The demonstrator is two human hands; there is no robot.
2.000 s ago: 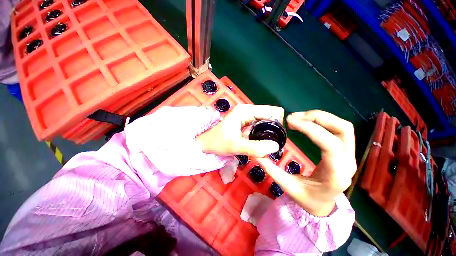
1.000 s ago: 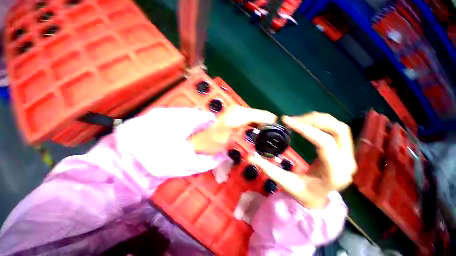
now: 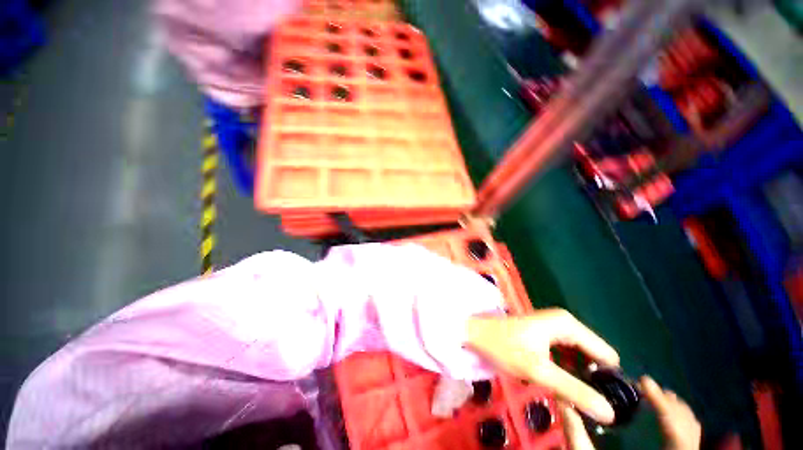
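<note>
A dark round watch head (image 3: 622, 395) is at the lower right. My left hand (image 3: 548, 353) is shut on it, fingers and thumb at its edge. My right hand (image 3: 674, 419) is blurred and cut off by the bottom edge; its fingers are close beside the watch head, and whether they grip it cannot be told. The red-orange working tray (image 3: 368, 397) lies below my left sleeve, with several dark watch heads in its pockets. A small white wipe (image 3: 450, 395) lies on it.
A stack of red-orange trays (image 3: 365, 182) stands beyond, with several watch heads in its far pockets and a black strip (image 3: 349, 226) at its near edge. A metal upright (image 3: 563, 114) rises beside it. A person's pink sleeve (image 3: 220, 44) shows at upper left. Blue racks (image 3: 731, 189) stand right.
The view has swung left, showing more of the tray stack and floor. My hands and the watch head now appear at the lower right, with my right hand mostly out of the picture.
</note>
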